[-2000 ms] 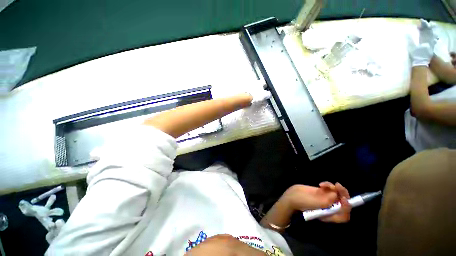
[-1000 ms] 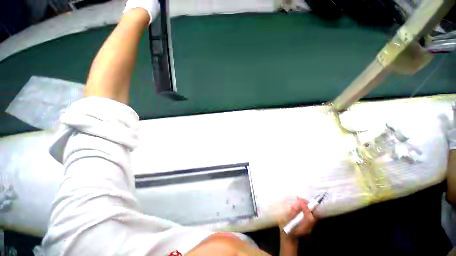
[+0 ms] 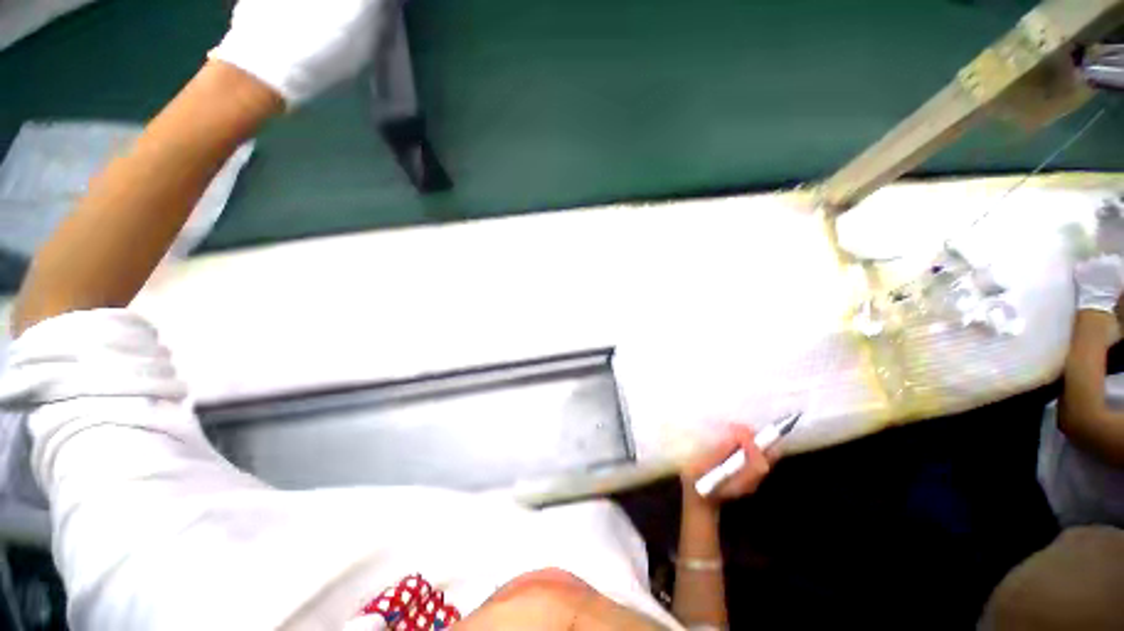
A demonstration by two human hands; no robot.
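Observation:
My left hand (image 3: 300, 47), in a white glove, is at the top left over the green belt, cut off by the top edge. It is closed on a dark, narrow chassis (image 3: 397, 99), whose upper part is hidden or out of view. My bare right hand (image 3: 730, 464) holds a white marker (image 3: 747, 456) at the bench's front edge, its dark tip pointing up and right. Another chassis (image 3: 431, 434), black-rimmed and grey inside, lies on the bench in front of my chest. My sleeve and shirt hide part of it.
White padded bench (image 3: 727, 296) runs across, with the green belt (image 3: 616, 111) behind. A taped post (image 3: 949, 111) slants up at the right. A translucent sheet (image 3: 68, 185) lies at left. Another person's gloved hand (image 3: 1097, 282) is at the right, near crumpled clear material (image 3: 980, 302).
The chassis that lay across the bench at right is now over the belt at upper left, in my left hand. My right hand has come up to the bench edge with the marker.

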